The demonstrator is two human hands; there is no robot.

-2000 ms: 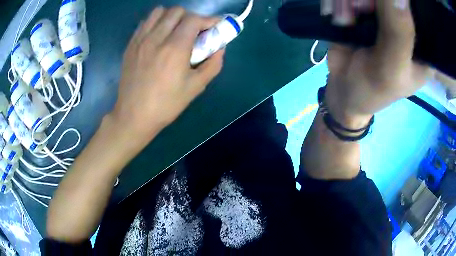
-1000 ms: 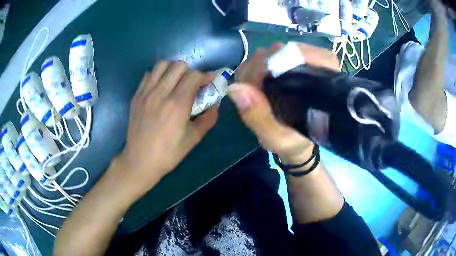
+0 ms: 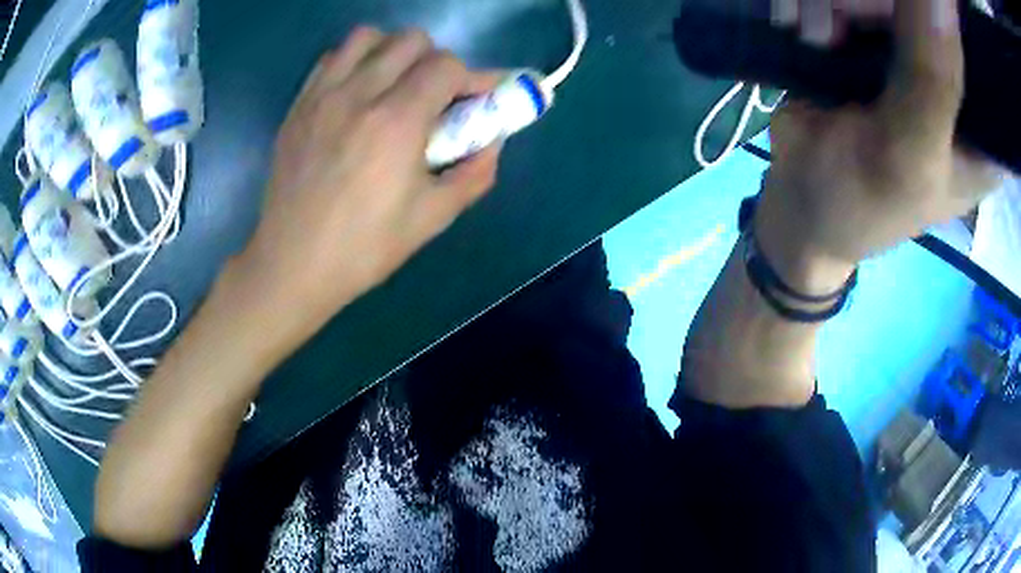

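Note:
My left hand (image 3: 364, 151) is closed around a white handheld unit (image 3: 487, 119) with a blue band near its end, held low over the dark green table. A white cord (image 3: 578, 39) runs up from the banded end. My right hand (image 3: 868, 157) grips the thick black barrel of an electric screwdriver (image 3: 773, 54) at the upper right, apart from the unit. Its blunt dark end shows; the bit and any screw cannot be seen. The fingertips of my right hand are cut off by the top edge.
Several white-and-blue grouped units (image 3: 110, 106) lie at the left with tangled white cords (image 3: 140, 336). Clear plastic (image 3: 31, 476) is at the lower left. The table (image 3: 537, 213) ends diagonally before my lap. Another white cord loop (image 3: 728, 125) lies near its right edge. Blue bins (image 3: 952, 386) and cardboard (image 3: 920, 465) stand lower right.
Since one second ago, my right hand and the screwdriver have moved right, away from the unit. My left hand still holds the unit. The view has shifted, and the metal box is out of frame.

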